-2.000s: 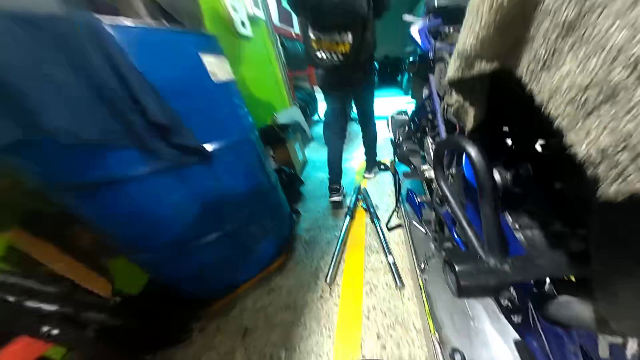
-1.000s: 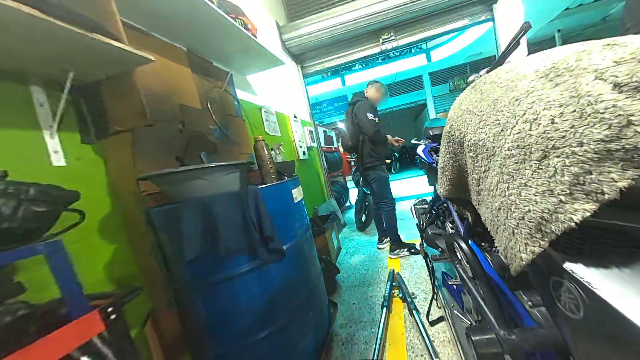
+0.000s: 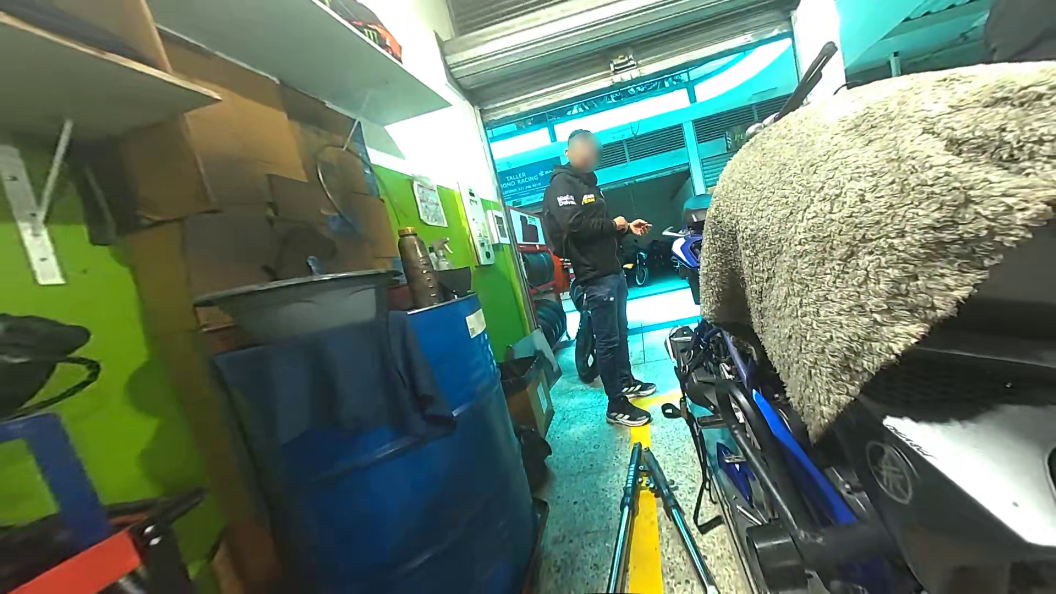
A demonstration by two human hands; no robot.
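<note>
Neither of my hands shows in the head view. A pair of motorcycle fork tubes lies on the floor along the yellow line, the two legs meeting at the far end and spread apart toward me. To the right stands a blue and black motorcycle with a shaggy beige cover draped over its upper part. At the left, a grey basin rests on top of a blue drum, beside a brown metal bottle. A dark blue cloth hangs over the drum's side.
A person in a black hooded top stands on the walkway beyond the fork tubes, hands raised at the waist. A cardboard box sits by the wall behind the drum. White shelves overhang the left side. A roller door spans overhead.
The view has tilted up strongly since the first frame. The person, with their back to me two seconds ago, now stands side-on with hands in front.
</note>
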